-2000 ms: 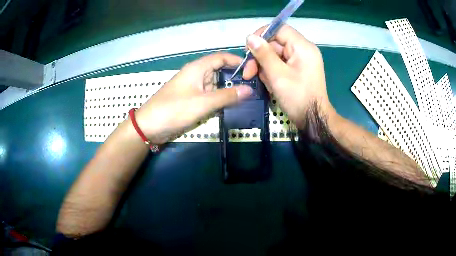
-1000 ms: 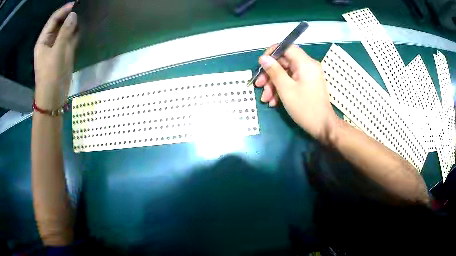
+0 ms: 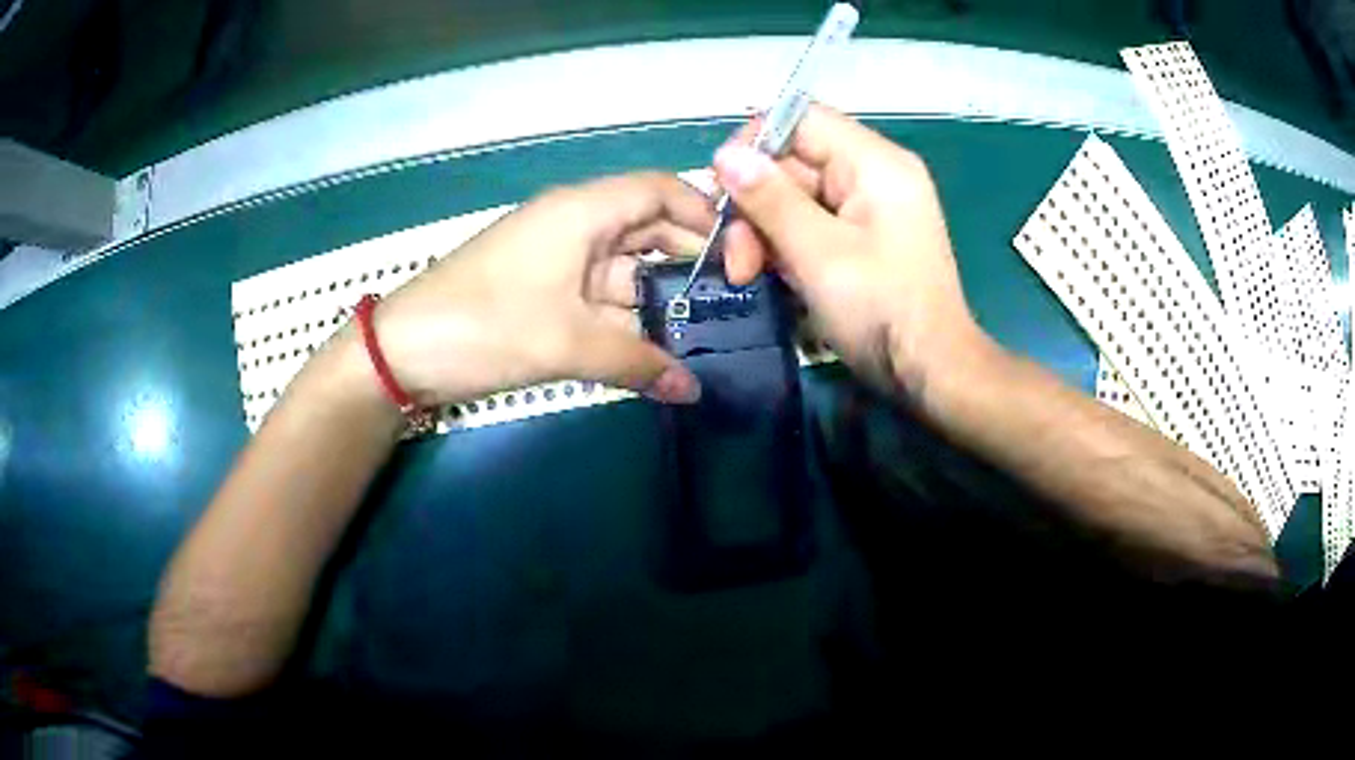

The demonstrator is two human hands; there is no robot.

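A black phone housing [image 3: 739, 431] lies upright in front of me, its top over the dotted white backing sheet [image 3: 312, 319]. My left hand [image 3: 557, 290] holds its upper left side, with the thumb on its face. My right hand [image 3: 862, 223] holds the tweezers [image 3: 788, 112] like a pen. The tweezer tip is at the small pale-rimmed camera opening [image 3: 679, 309] at the housing's top left. I cannot tell if a pad is at the tip. The hands and housing hide the sheet's middle.
Spare pad sheets [image 3: 1152, 319] lie fanned at the right, beyond my right forearm. A white rail [image 3: 491, 126] runs across behind the hands, with a dark green surface beyond it. A blurred red item [image 3: 42, 695] is at the lower left edge.
A second ago the left hand was beyond the rail at far left and the tweezers over the sheet's right end. Now a housing lies under both hands, with the tweezer tip on it.
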